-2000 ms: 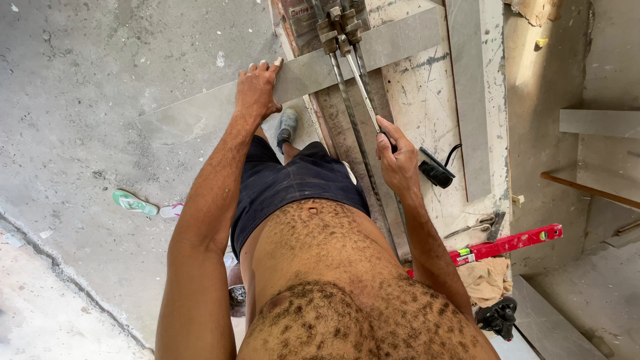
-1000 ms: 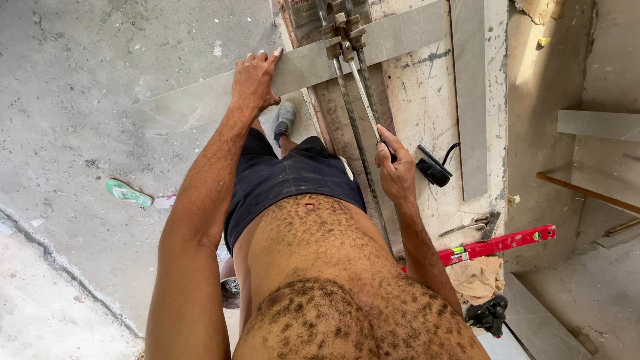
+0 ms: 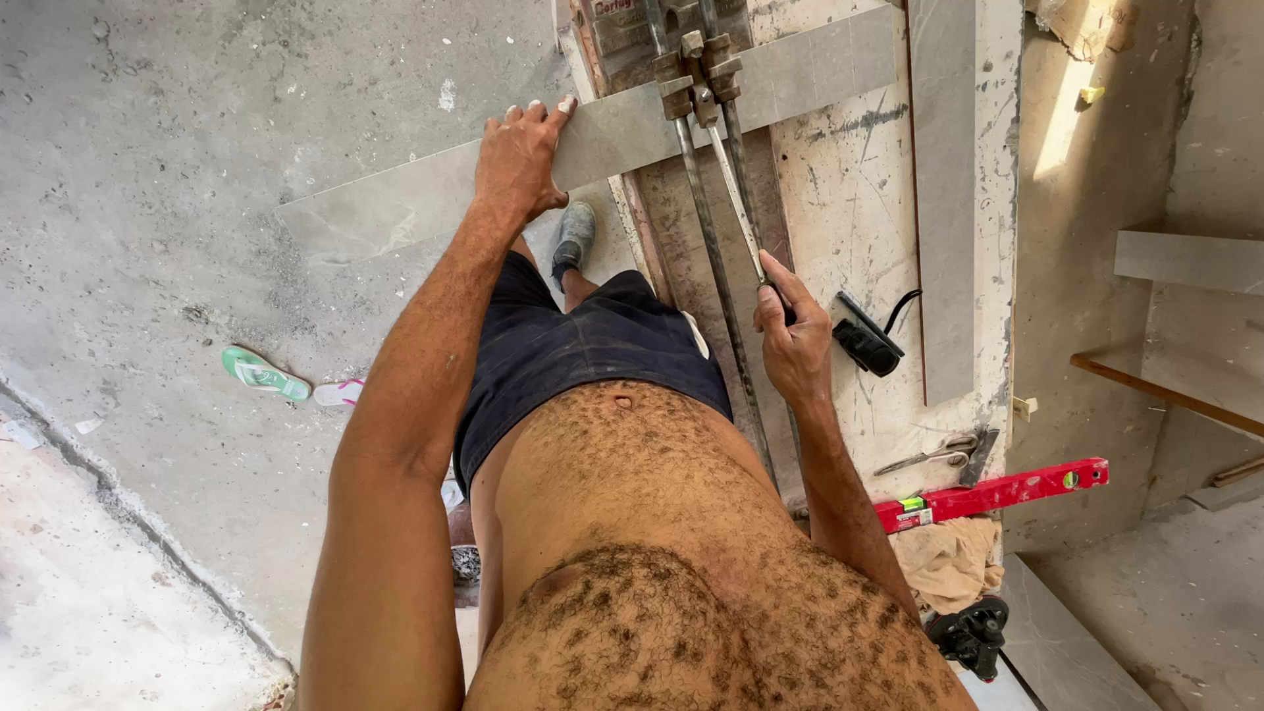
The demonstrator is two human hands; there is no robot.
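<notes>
A long grey tile strip [image 3: 612,138] lies across a manual tile cutter [image 3: 699,84], passing under its twin rails and sticking out to the left over the floor. My left hand [image 3: 520,158] grips that overhanging part, fingers over the far edge and thumb at the near edge. My right hand [image 3: 795,331] is closed around the dark grip of the cutter's metal handle [image 3: 731,188], which runs up to the carriage on the rails. Whether the cutting wheel touches the tile is hidden.
On the worn white board [image 3: 839,217] at the right lie another grey tile strip [image 3: 943,197], a black device with a strap [image 3: 869,341], scissors [image 3: 933,456], a red spirit level [image 3: 997,494] and a beige cloth [image 3: 946,563]. Flip-flops [image 3: 265,373] lie on the floor.
</notes>
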